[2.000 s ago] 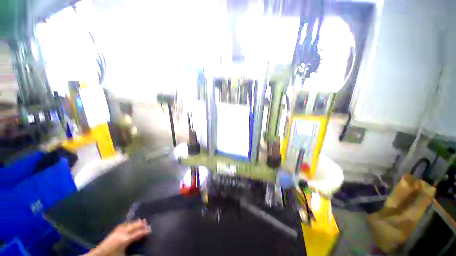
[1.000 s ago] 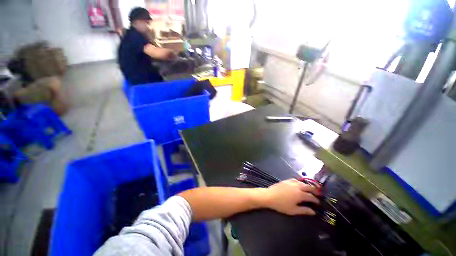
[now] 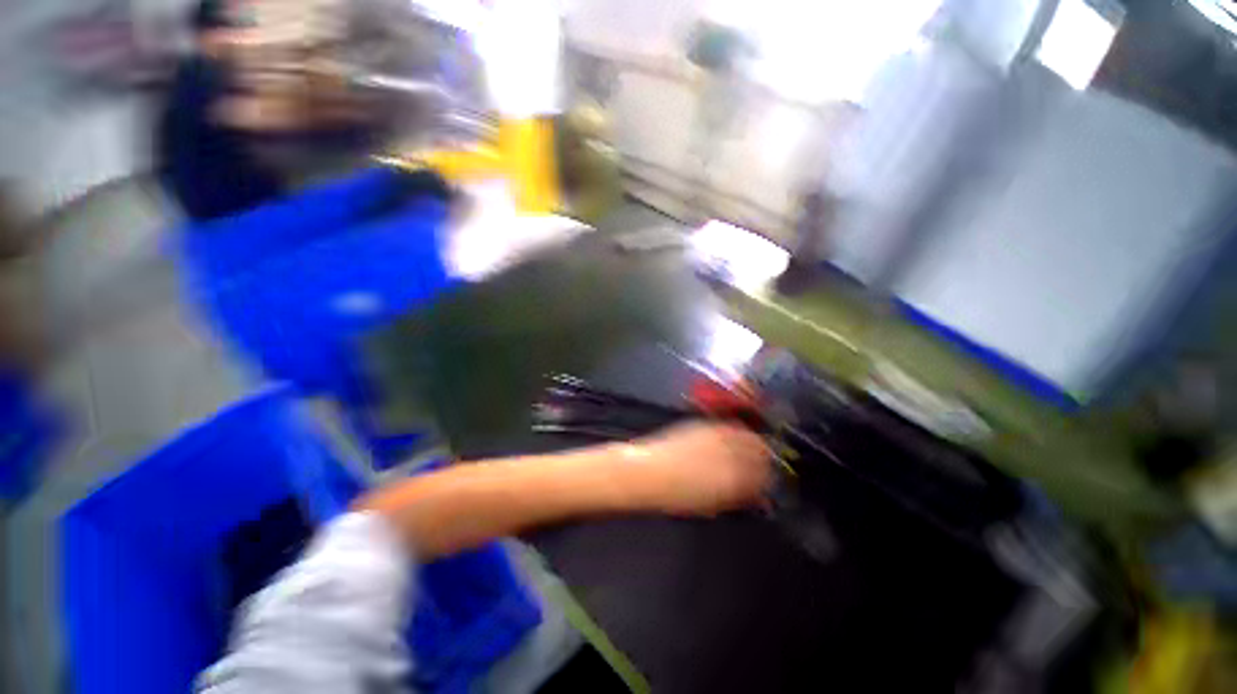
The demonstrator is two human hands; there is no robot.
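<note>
The picture is strongly blurred. My left hand (image 3: pixel 708 469) is low over the dark worktable (image 3: pixel 651 576), arm stretched in from the lower left. Its fingers are smeared, so I cannot tell if it holds anything. A bundle of black cables (image 3: pixel 586 407) lies just behind the hand, its ends pointing left. The red handles of the scissors (image 3: pixel 723 397) show just beyond the hand. More dark cables seem to lie to its right. My right hand is not in view.
A blue crate (image 3: pixel 129 542) with dark contents stands at the lower left, another blue crate (image 3: pixel 319 292) behind it. The pale green press platen (image 3: pixel 868 355) crosses at the right. A person (image 3: pixel 204 136) in dark clothes is at the upper left.
Since a second ago the view has swung, so the table, crates and my left hand sit further left. The hand remains by the cables and scissors. Blur hides any finger change.
</note>
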